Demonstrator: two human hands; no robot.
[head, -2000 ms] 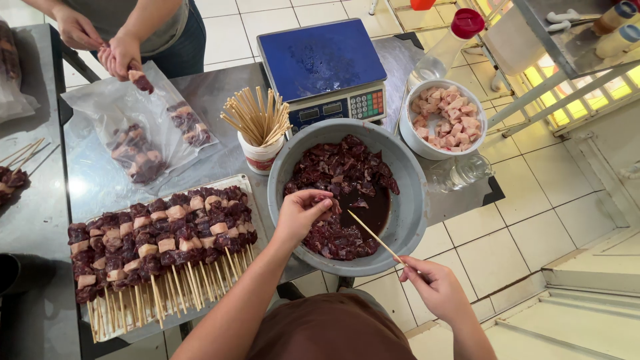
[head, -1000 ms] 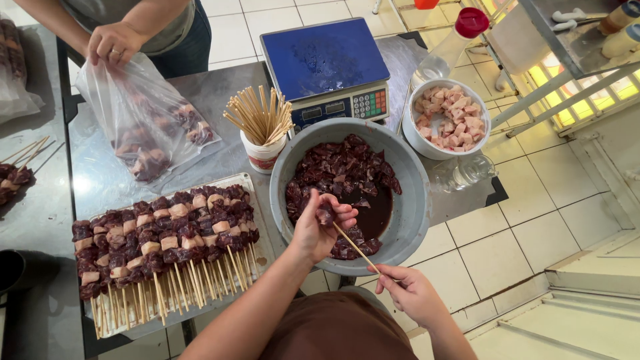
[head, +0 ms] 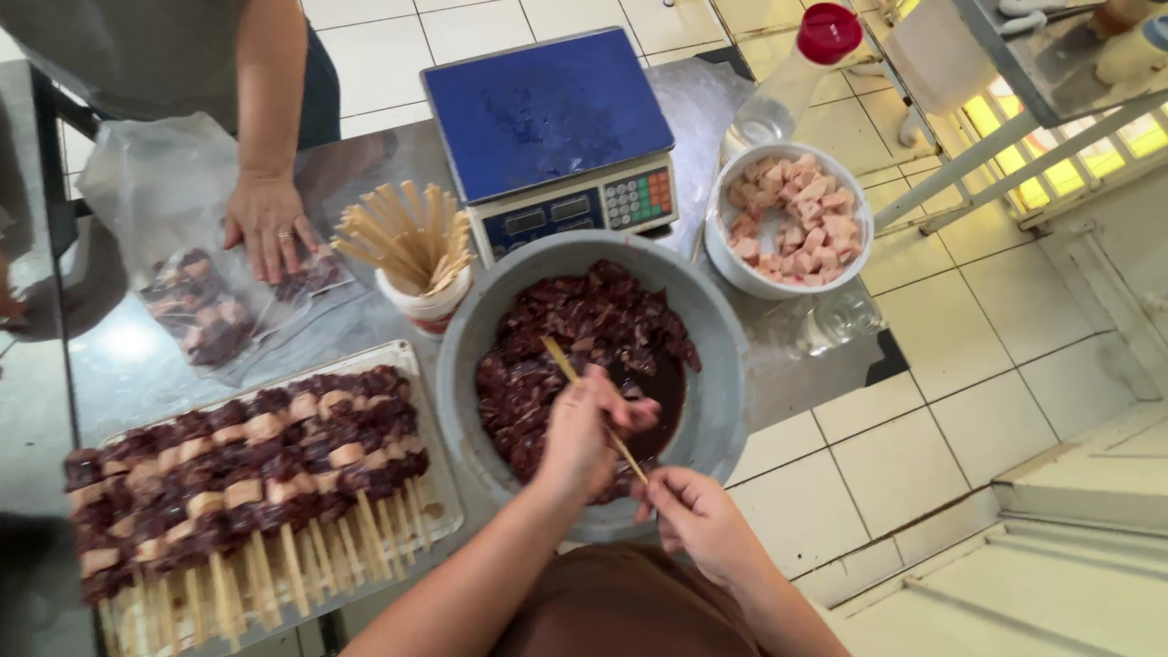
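Observation:
My right hand (head: 689,516) pinches the lower end of a wooden skewer (head: 628,453) over the near rim of a grey basin (head: 725,365). Over the basin's middle, my left hand (head: 593,424) is beside the skewer's middle; whether it grips the skewer or some meat is not clear. The skewer's upper end shows bare above that hand. Dark red meat pieces (head: 520,383) lie in dark liquid in the basin. To the left, a metal tray (head: 447,493) bears rows of loaded skewers (head: 246,456) with dark meat and pale cubes. Bare skewers (head: 411,237) stand in a white tub (head: 429,306).
A blue-topped scale (head: 557,109) stands behind the basin. Right of it are a white bowl (head: 721,246) of pale meat cubes (head: 812,219) and a red-capped clear bottle (head: 776,100). At upper left, a person's hand (head: 269,219) presses a clear plastic bag (head: 164,182) holding skewered meat.
My left hand has moved from the upturned pose of a second ago to beside the skewer's middle. The other person's hand, which held up the bag, now lies flat on it.

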